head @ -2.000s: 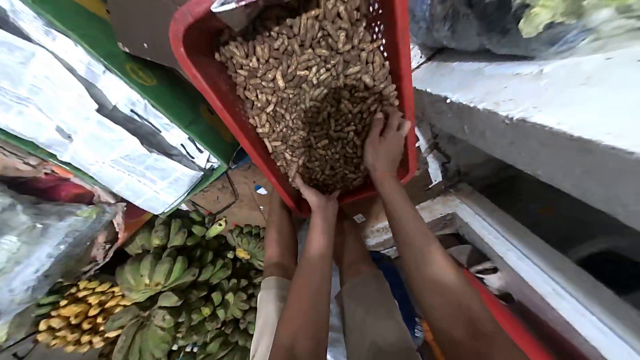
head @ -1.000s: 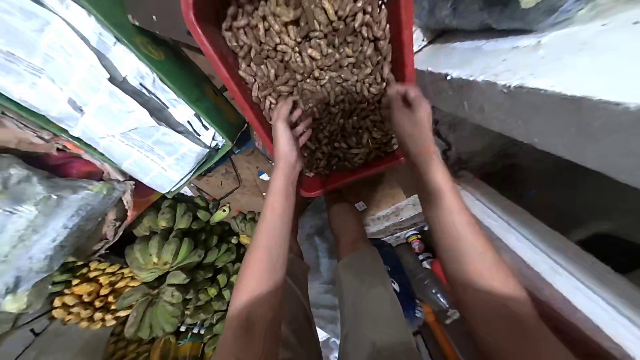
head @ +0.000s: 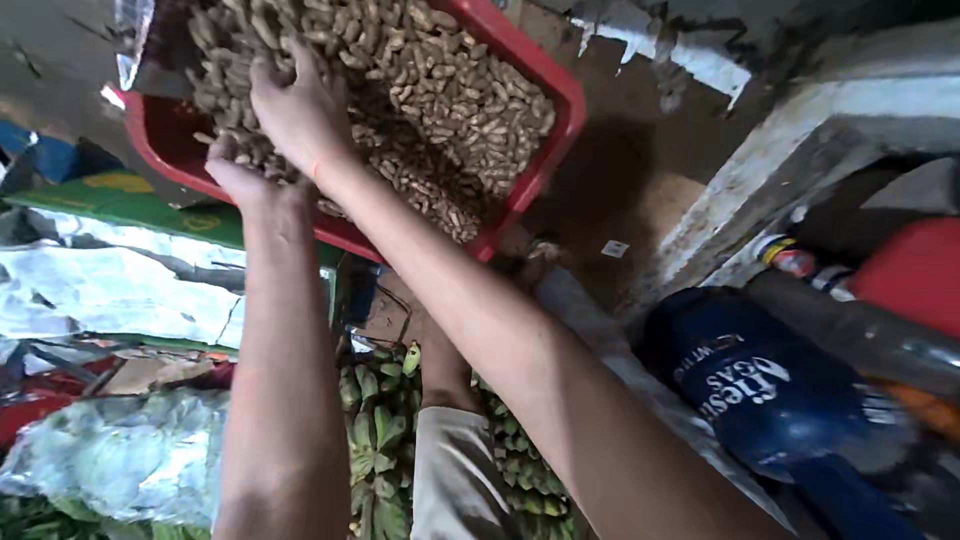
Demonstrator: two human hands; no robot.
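A red plastic crate (head: pixel 559 112) full of unshelled peanuts (head: pixel 465 97) fills the top of the view. At its left end both hands are among the peanuts. My left hand (head: pixel 251 172) is low, near the crate's edge, its fingers bent and partly hidden, with peanuts against them. My right hand (head: pixel 300 105) lies above it, palm down, fingers spread and sunk in a heap of peanuts. An orange band circles the right wrist. Whether either hand grips any peanuts cannot be told. A darker hollow runs through the peanuts right of my hands.
Bunches of green bananas (head: pixel 379 435) lie below the crate. A blue gas cylinder (head: pixel 757 375) stands at the right beside a concrete ledge (head: pixel 720 202). At left are a green carton (head: pixel 127 206), whitish sheets (head: pixel 120 289) and a clear plastic bag (head: pixel 142 450).
Both hands have moved from the crate's near end to peanuts at its left. The view has turned strongly, and the gas cylinder now shows more fully.
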